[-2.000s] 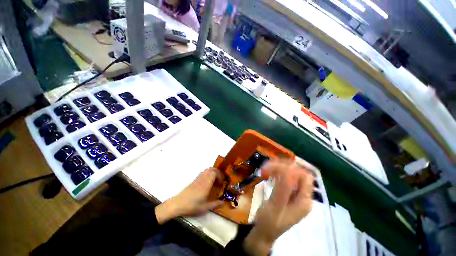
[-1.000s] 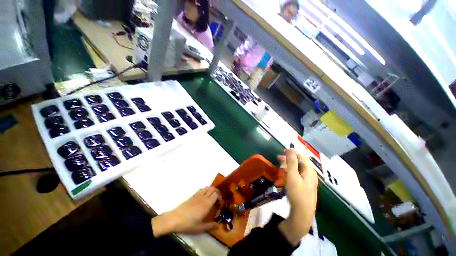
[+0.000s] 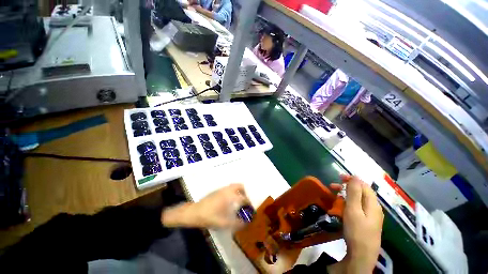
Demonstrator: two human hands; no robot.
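The orange toggle press fixture (image 3: 307, 195) stands tilted in view at the lower middle. Its dark clamp lever (image 3: 313, 227) points right, and its end is hidden by my right hand (image 3: 364, 222), which is closed around it. My left hand (image 3: 214, 207), slightly blurred, holds a small black part (image 3: 245, 213) at its fingertips, just left of the fixture. The fixture nest (image 3: 270, 256) shows at the front of the base with metal bits in it. The left parts tray (image 3: 219, 120) holds rows of glossy black parts.
A white work sheet (image 3: 243, 174) lies between tray and fixture. A green conveyor belt (image 3: 291, 150) runs behind. A wooden table (image 3: 69, 176) and grey-white machine (image 3: 85, 69) are at left. The right parts tray (image 3: 383, 262) is partly hidden. People sit across the line.
My left hand has left the fixture's base and moved left, now with a black part in it. My right hand stays at the lever. The view has turned left.
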